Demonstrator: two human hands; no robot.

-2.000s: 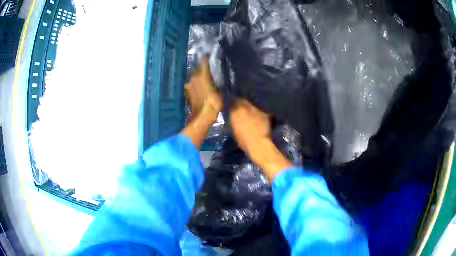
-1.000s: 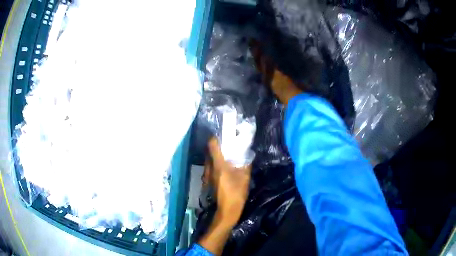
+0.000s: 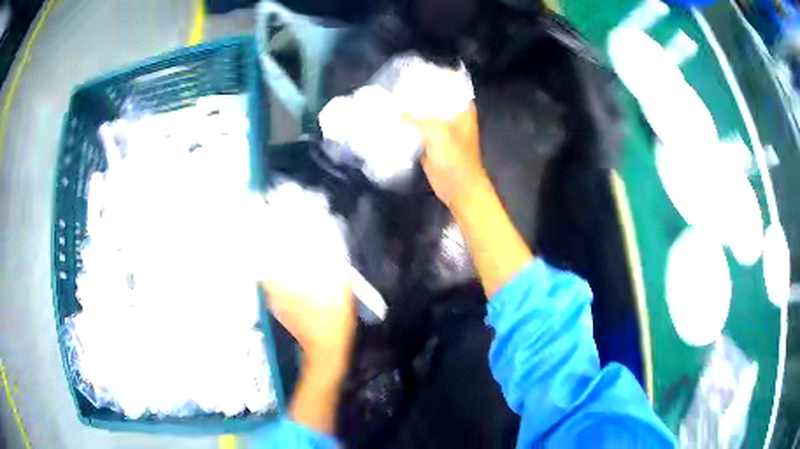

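Note:
My left hand (image 3: 314,317) holds a bundle of white parts (image 3: 307,232), overexposed, beside the crate's right wall; one white strip sticks out to its right. My right hand (image 3: 452,149) holds another white bundle (image 3: 382,118), seemingly bagged, over the black bin liner (image 3: 561,123). Both hands are slightly blurred, and their fingertips are partly hidden by the white bundles. The green crate (image 3: 167,74) is full of white bagged parts (image 3: 175,272).
The green bench (image 3: 671,368) with a pale rail runs along the right, bearing several white disc assemblies (image 3: 699,285) and a clear bag (image 3: 721,395). A grey floor (image 3: 31,263) with yellow lines is at left. A pale frame (image 3: 285,74) stands behind the crate.
My left hand has moved up and left with white parts towards the crate. My right hand has come out of the black liner and now holds a white bundle. The bench has come into view.

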